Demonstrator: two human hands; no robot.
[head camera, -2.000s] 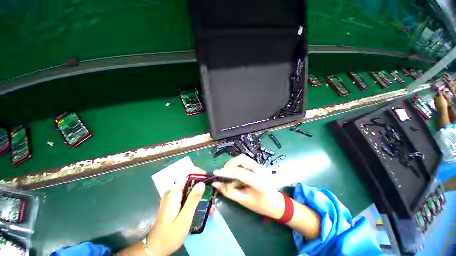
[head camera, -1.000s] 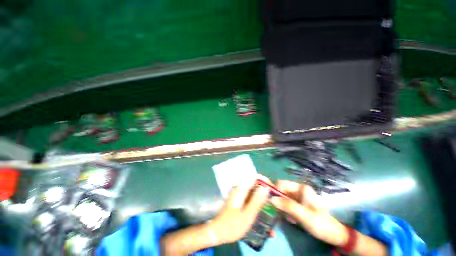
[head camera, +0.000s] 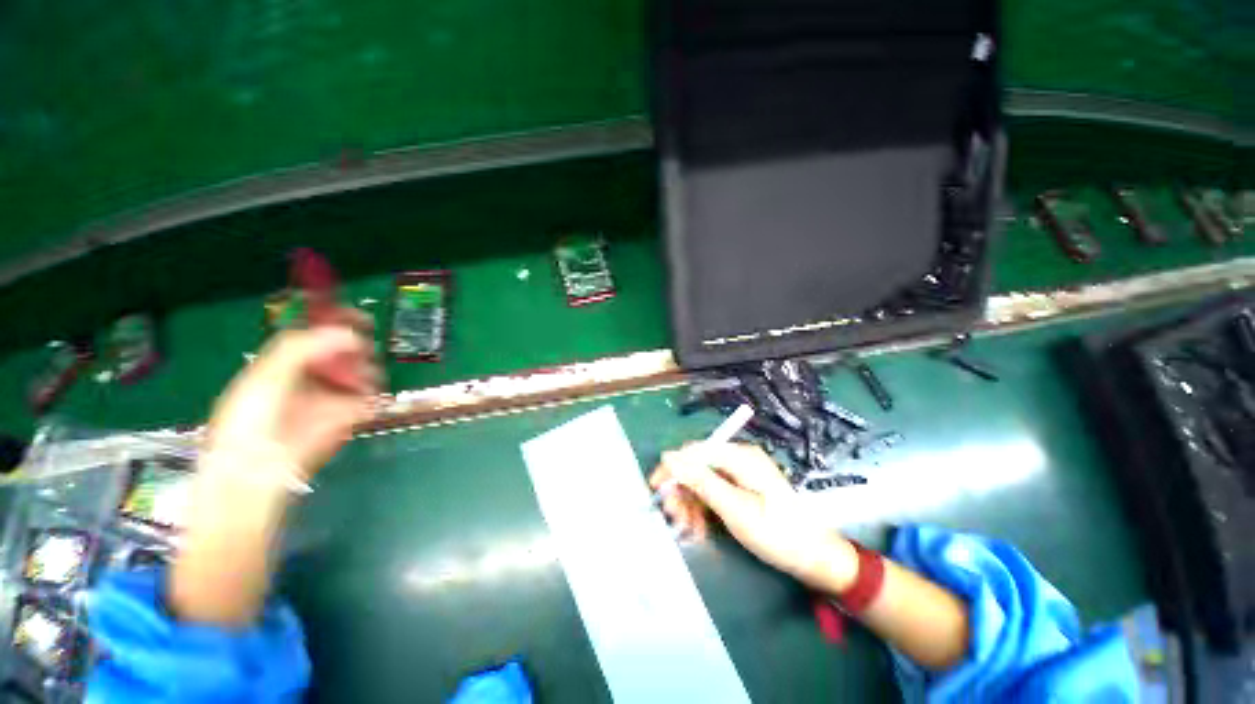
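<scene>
My left hand (head camera: 282, 413) is blurred over the belt's near edge at left, beside a red-rimmed phone body (head camera: 420, 316) lying on the belt. A dark red blur shows at its fingertips; whether they grip it is unclear. My right hand (head camera: 743, 506) is over the bench, closed on pale tweezers (head camera: 731, 424), just right of the long white-blue paper sheet (head camera: 606, 530). No phone lies on the sheet. A loose heap of black parts (head camera: 791, 413) lies behind my right hand.
A large black tray (head camera: 826, 248) leans over the belt edge, black strips along its right side. More phone bodies (head camera: 584, 271) lie on the belt. Clear blister trays (head camera: 103, 550) stand at left, a stacked black tray (head camera: 1184, 454) at right.
The phone body I held above the sheet is gone from there. My left hand has moved left and up to the belt. My right hand has come away from the phone.
</scene>
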